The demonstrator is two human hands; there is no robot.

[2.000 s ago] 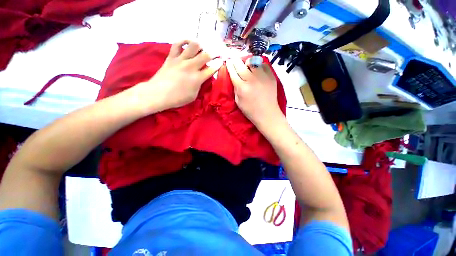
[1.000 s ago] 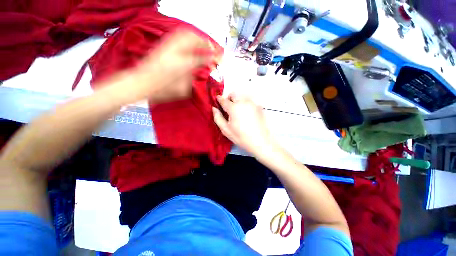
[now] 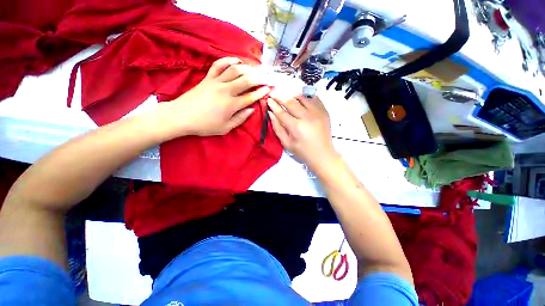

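A red garment panel [image 3: 206,158] lies on the white table, spread from the upper left to the front edge below the needle area. My left hand [image 3: 224,101] presses on the panel, its thumb and forefinger at the cloth's edge near the presser foot. My right hand [image 3: 302,122] is close beside it, fingertips on the same edge. A narrow dark strip [image 3: 264,122] hangs down between the hands. The sewing machine [image 3: 394,33] stands above; its needle is lost in glare. A thin red strip [image 3: 73,83] trails at the panel's left.
Dark red cloth [image 3: 36,45] lies at the upper left. A black rectangle with an orange mark [image 3: 406,116], a black fingered bracket [image 3: 346,79] and a green rag [image 3: 463,162] are at right. Yellow and red scissors [image 3: 334,265] lie beside the lap. Red pieces [image 3: 442,254] hang at lower right.
The panel was first spread under both hands, then swung left and turned. My left hand has come back from a blurred sweep to the edge; my right hand has moved up beside it.
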